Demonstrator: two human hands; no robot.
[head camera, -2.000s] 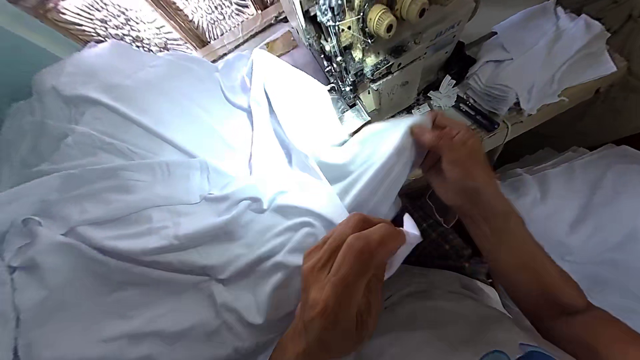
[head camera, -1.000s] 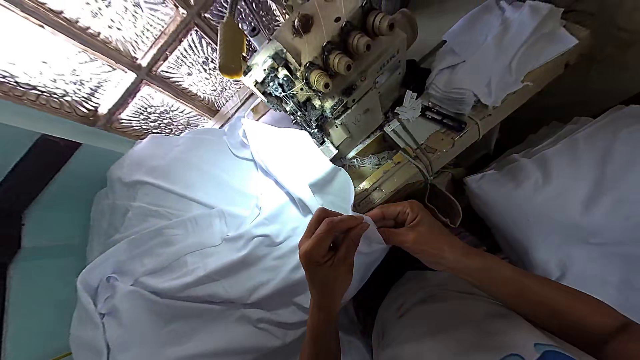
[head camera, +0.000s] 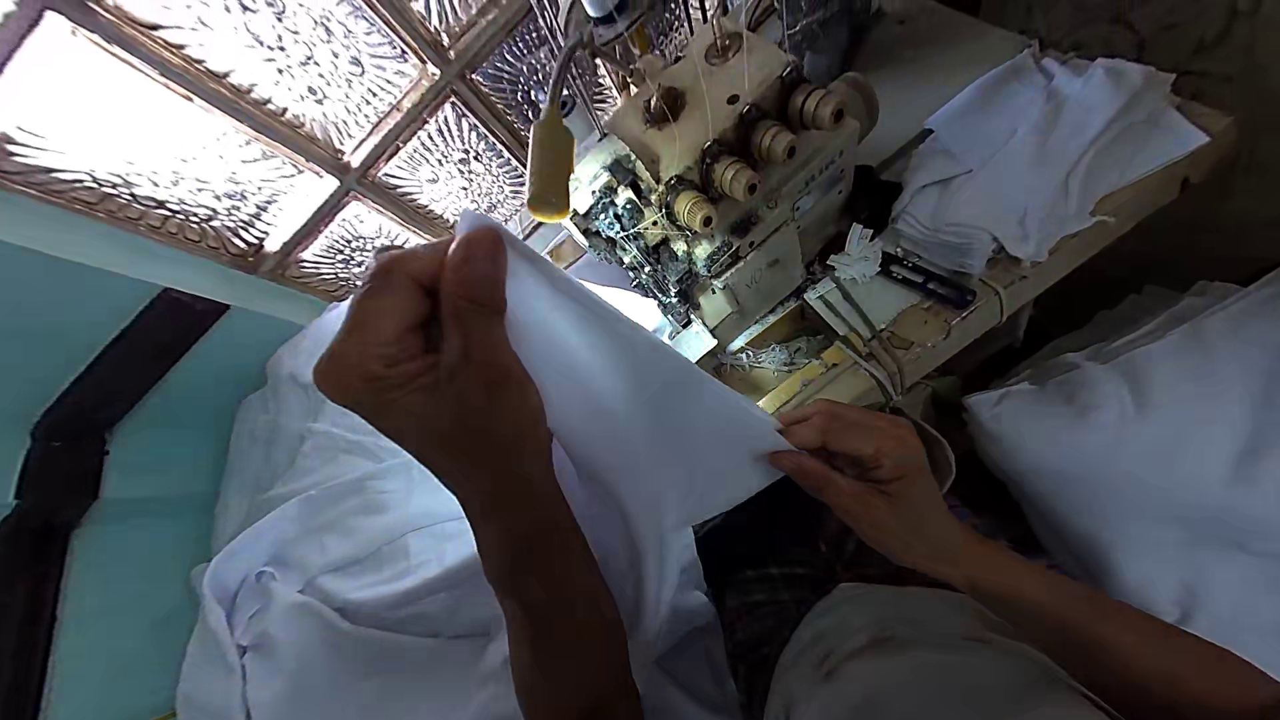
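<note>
My left hand (head camera: 430, 350) is raised in front of the window and pinches one corner of a white fabric piece (head camera: 640, 400). Lower and to the right, my right hand (head camera: 870, 470) grips another corner between thumb and fingers. The edge between the two hands is drawn straight, slanting down to the right. Behind the fabric stands a Juki overlock sewing machine (head camera: 740, 170) with threads running to its tension dials; the stretched cloth partly hides its lit sewing area. A large heap of white fabric (head camera: 350, 600) lies below and behind my left forearm.
White cut pieces (head camera: 1050, 150) lie on the wooden machine table (head camera: 1110, 225), near a dark-handled tool (head camera: 925, 280) and thread scraps (head camera: 770, 357). More stacked white fabric (head camera: 1150, 450) is at the right. A yellow-ended lamp or handle (head camera: 550, 170) hangs beside the patterned glass window (head camera: 290, 60).
My hands were close together on the cloth a second ago and are now well apart. The left hand has risen toward the window, and the edge between them is stretched out.
</note>
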